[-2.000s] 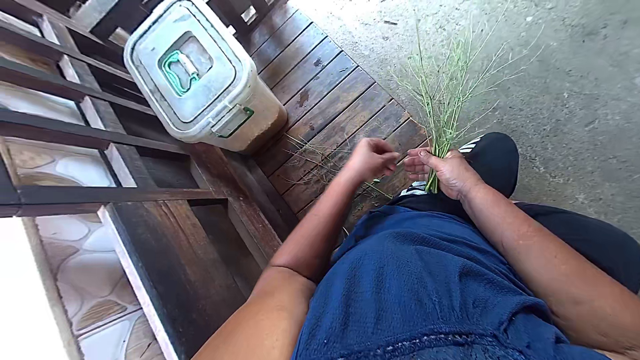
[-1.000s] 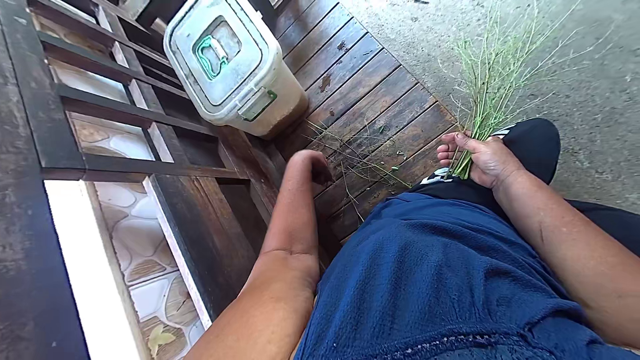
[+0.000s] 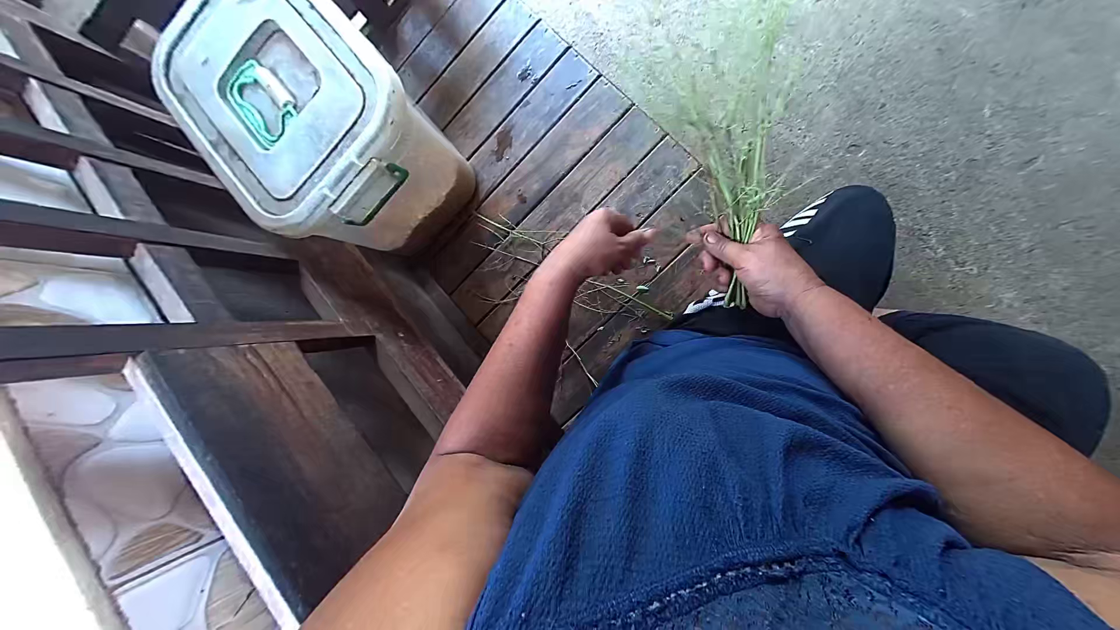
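A bundle of thin green plant stems [image 3: 739, 175] is gripped near its lower ends by my right hand [image 3: 761, 267], its feathery tops fanning away over the concrete and blurred. To the left of it, my left hand [image 3: 604, 245] hovers above the wooden slats with its fingers curled; whether a thin stem is between them cannot be told. Loose stems [image 3: 626, 302] lie scattered on the slats beneath and beside my left hand, some of them hidden by that forearm.
A lidded plastic container [image 3: 306, 122] with green handles stands on the wooden slatted platform [image 3: 542, 114] at the upper left. Dark wooden railing [image 3: 175, 337] runs along the left. Grey concrete floor [image 3: 962, 131] lies beyond the platform. My knees in dark trousers [image 3: 849, 245] are at the right.
My left hand was beside the bundle two seconds ago, then down left over the loose stems; now it has come back toward the bundle. My right hand has kept its hold throughout.
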